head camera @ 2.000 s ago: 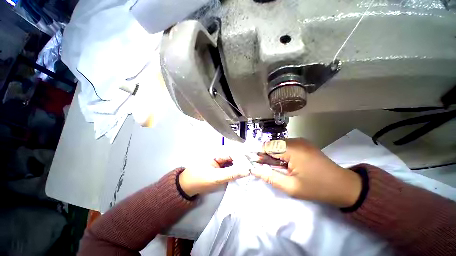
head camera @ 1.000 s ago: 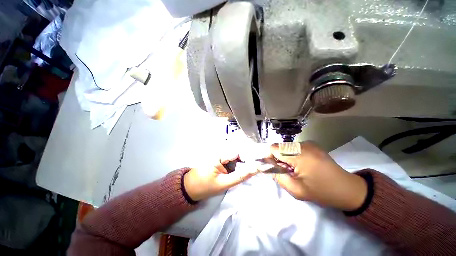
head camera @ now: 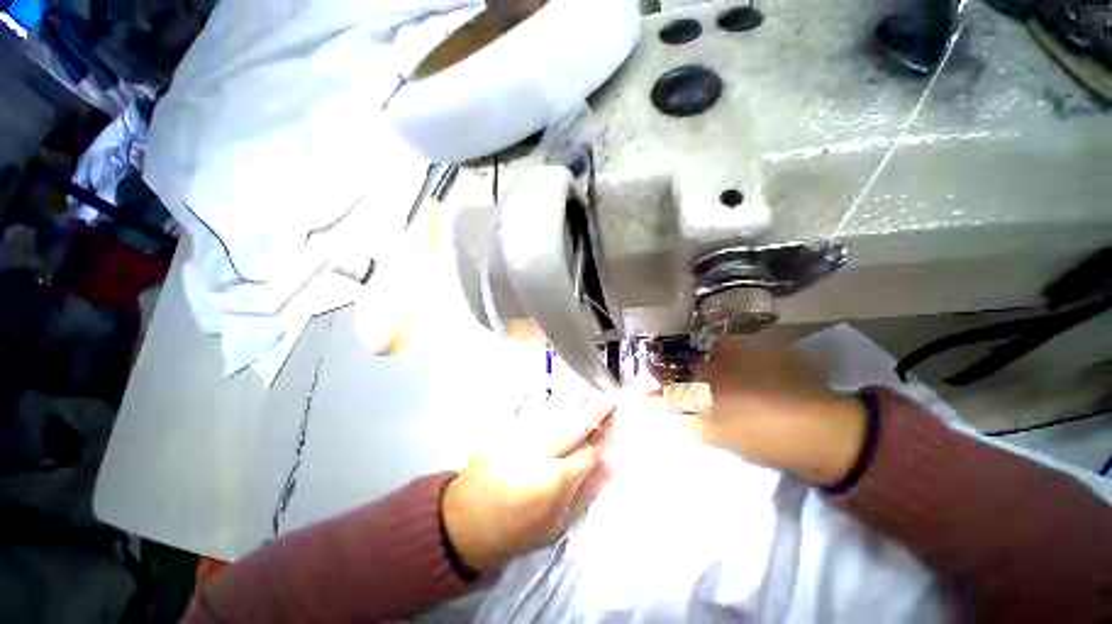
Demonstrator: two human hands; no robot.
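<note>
White fabric (head camera: 683,524) lies in soft folds in front of the sewing machine head (head camera: 659,219) and glares strongly near the needle area. My left hand (head camera: 524,488) holds the fabric at the left of the needle area, fingers bent on it. My right hand (head camera: 774,414) is at the right, close by the presser foot area (head camera: 671,357). It is blurred and its fingertips are hidden, so its hold cannot be told. A small tan block (head camera: 688,397) shows by its fingers.
A white tape roll (head camera: 524,92) lies on top of the machine. White cut pieces (head camera: 274,159) are heaped on the pale table (head camera: 195,427) at the left. Dark straps (head camera: 1000,341) hang beneath the arm at the right. The knurled tension knob (head camera: 737,307) sits on the head.
The view has shifted, so the tape roll now shows. My left hand has turned and closed more over the fabric. My right hand has moved up beside the foot, away from my left hand.
</note>
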